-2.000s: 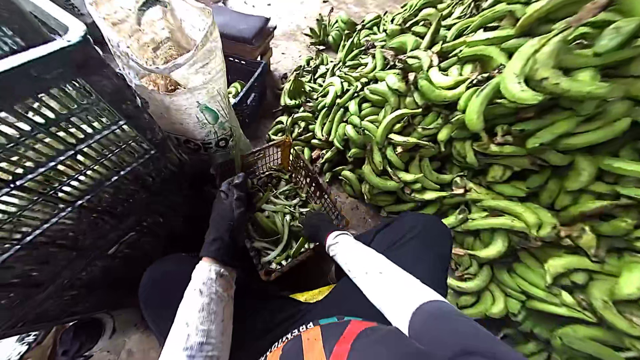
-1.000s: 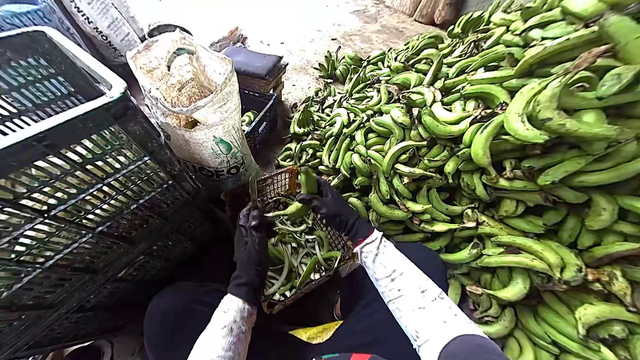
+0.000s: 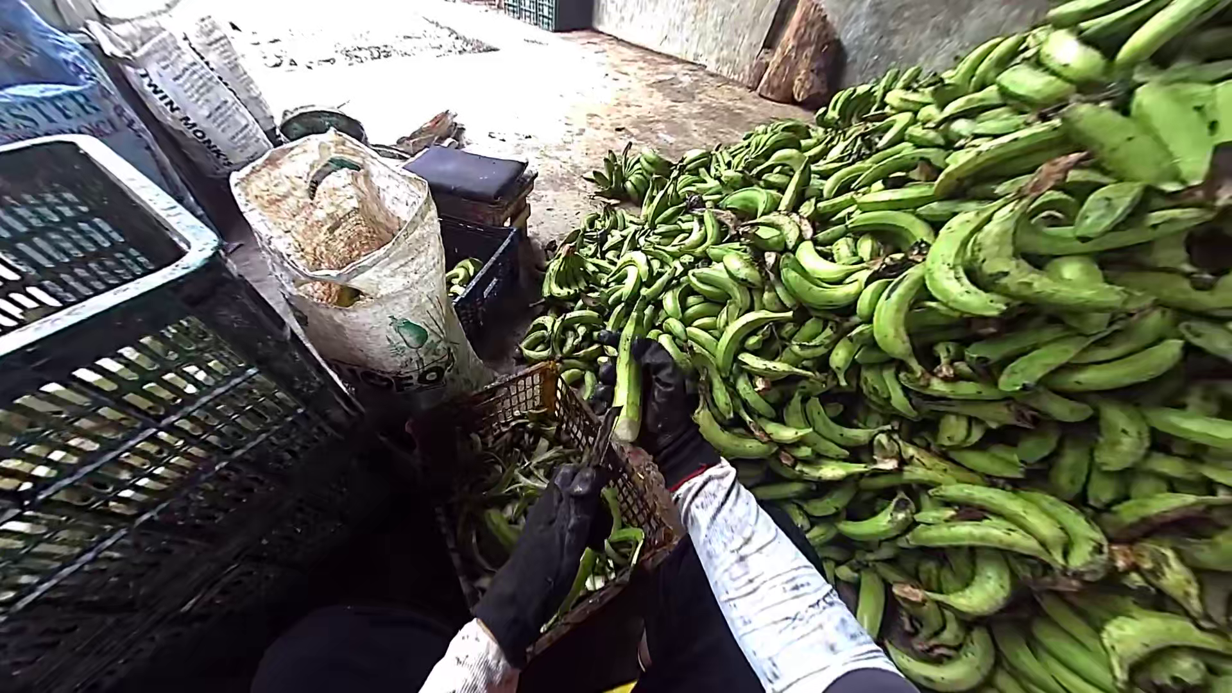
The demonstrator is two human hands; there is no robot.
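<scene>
My right hand [image 3: 664,395], in a black glove, grips a green plantain [image 3: 628,380] held nearly upright. My left hand [image 3: 553,539], also black-gloved, is closed on a knife [image 3: 606,438] whose blade lies beside the plantain's lower end. Both hands are over or beside a plastic crate [image 3: 568,404] between my legs; green peels [image 3: 505,481] lie inside it. A large heap of green plantains [image 3: 866,289] rises just beyond my right hand and to the right.
Tall stacked plastic crates [image 3: 125,433] stand close on the left. Ahead are an open woven sack [image 3: 385,289], a dark crate [image 3: 496,279] and a padded stool [image 3: 472,178]. More sacks [image 3: 192,91] stand at the back left, and a wall [image 3: 712,38] at the back.
Two seconds ago both hands were down at the crate and no plantain showed in them. The right hand has since come up with one and moved forward. The view has tilted up.
</scene>
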